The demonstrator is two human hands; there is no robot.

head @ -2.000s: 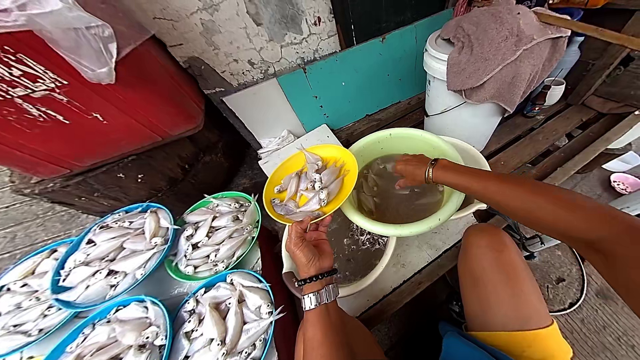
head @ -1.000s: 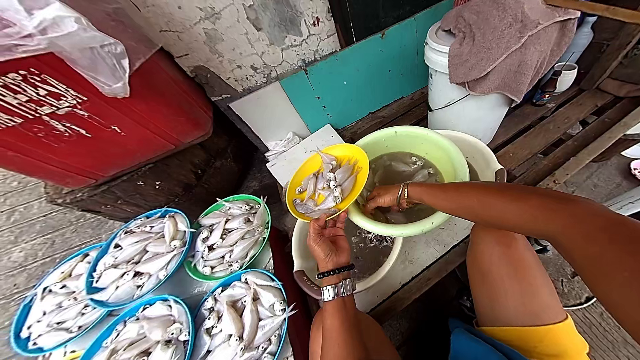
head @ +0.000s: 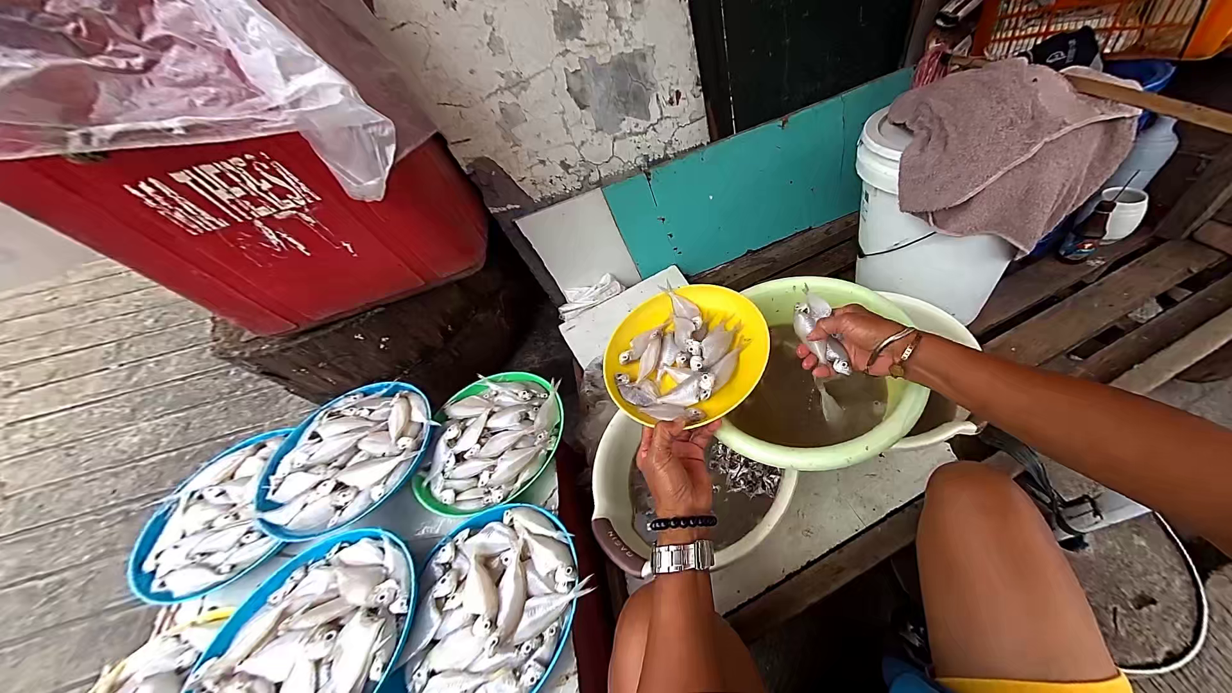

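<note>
My left hand [head: 677,467] grips the near rim of a yellow plastic plate [head: 749,383] holding several small silvery fish [head: 685,356]. My right hand [head: 842,342] is closed around a few small fish [head: 813,322], raised over a pale green basin [head: 890,433] of murky water. One more fish [head: 831,404] shows at the water below that hand. The plate overlaps the basin's left side. Beneath the plate and my left wrist is a cream basin [head: 616,462] with brownish water and a heap of small dark and pale scraps [head: 746,472].
Blue-rimmed plates [head: 272,481] and a green-rimmed plate [head: 553,433] heaped with fish stand at left, near a red cooler box [head: 385,236] under plastic sheeting. Another cream basin [head: 948,322] is partly behind the green one. A white bucket [head: 929,265] with a brown towel [head: 1011,144] stands beyond.
My right hand has come up out of the water in the green basin, now with fish in its grasp. My left hand still holds the yellow plate.
</note>
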